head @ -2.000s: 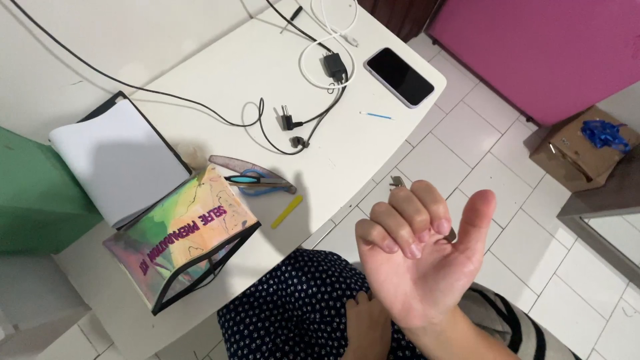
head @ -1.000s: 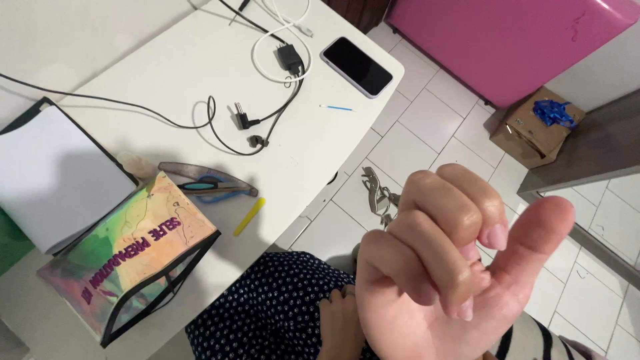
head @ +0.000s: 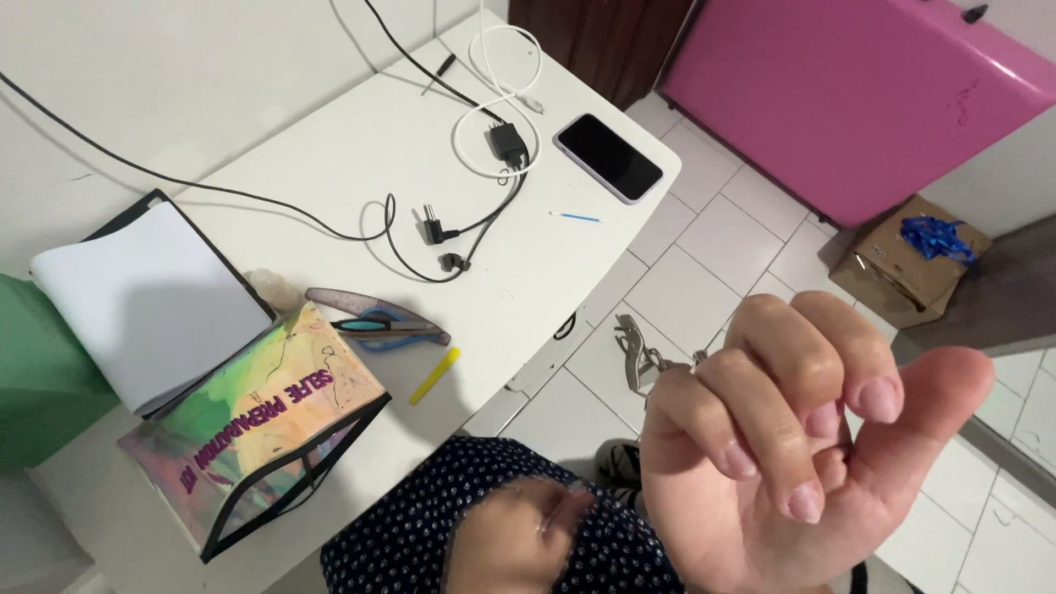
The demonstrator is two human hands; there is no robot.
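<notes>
My right hand [head: 780, 445] is raised at the lower right, palm towards the camera, its fingers loosely curled and its thumb apart. Nothing shows in its grasp. My left hand [head: 516, 536], blurred, is over the dark patterned cloth [head: 396, 528] on my lap; its fingers are unclear. Left of it on the white table [head: 322, 239] is a colourful zip pouch [head: 264, 396], lying beside a yellow stick [head: 435, 375], blue-handled scissors [head: 388, 330] and a nail file [head: 371, 309]. A phone [head: 610, 157] lies near the table's far right corner, by a blue cotton swab [head: 577, 217].
Black cables with a plug [head: 431, 227], an adapter [head: 506, 142] and a white cable [head: 462, 136] lie across the table. An open notebook [head: 157, 305] is at left. Beyond the table are a metal claw clip [head: 634, 351] on the tiled floor, a pink appliance [head: 841, 99] and a cardboard box [head: 895, 264].
My right hand, its fingers still curled, looks larger and closer to the camera than two seconds ago. My left hand, resting on the patterned cloth before, is now blurred and differently posed.
</notes>
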